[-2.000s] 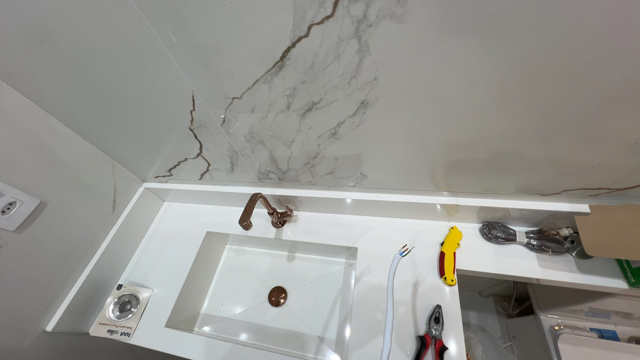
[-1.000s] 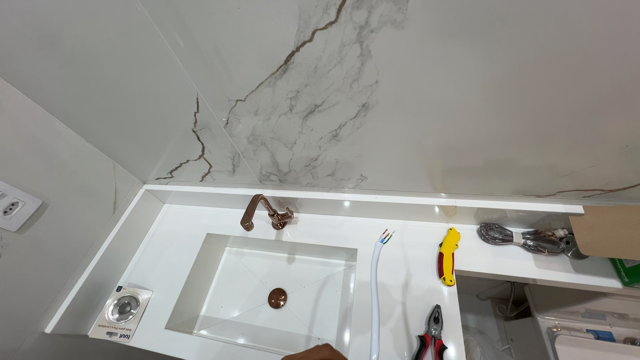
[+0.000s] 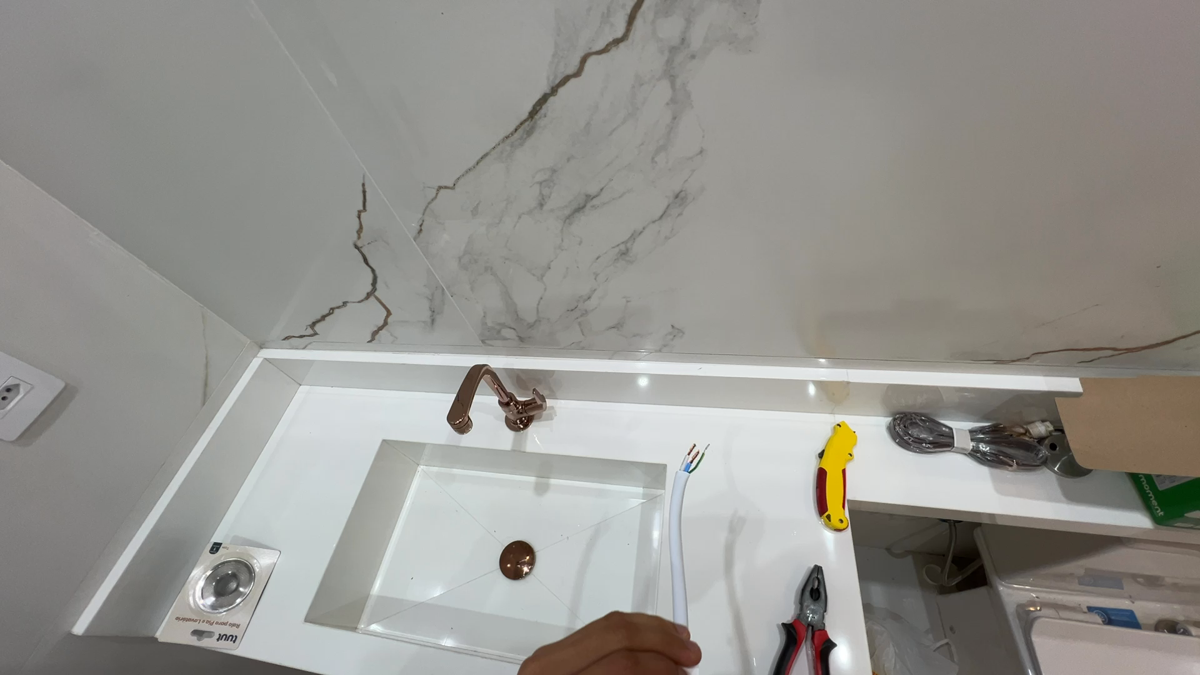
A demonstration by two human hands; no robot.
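Note:
At the bottom edge, a hand, apparently my left by its entry from the lower left, has its fingertips closed on a white sheathed electrical cable. The cable stands upward beside the sink's right edge, its stripped wires fanned at the top, one of them green and one blue, with bare copper ends. My other hand is out of view. Combination pliers with red and black handles lie to the right of the cable. Above them rests a yellow and red utility knife.
A white sink has a copper-coloured faucet behind it. A packaged sink strainer lies at left. Bundled cable, cardboard and a green box occupy the right ledge, above an opening with a white appliance. A wall outlet is at far left.
A hand has come into view at the bottom edge and now grips the cable. The cable's stripped end has shifted left, closer to the sink.

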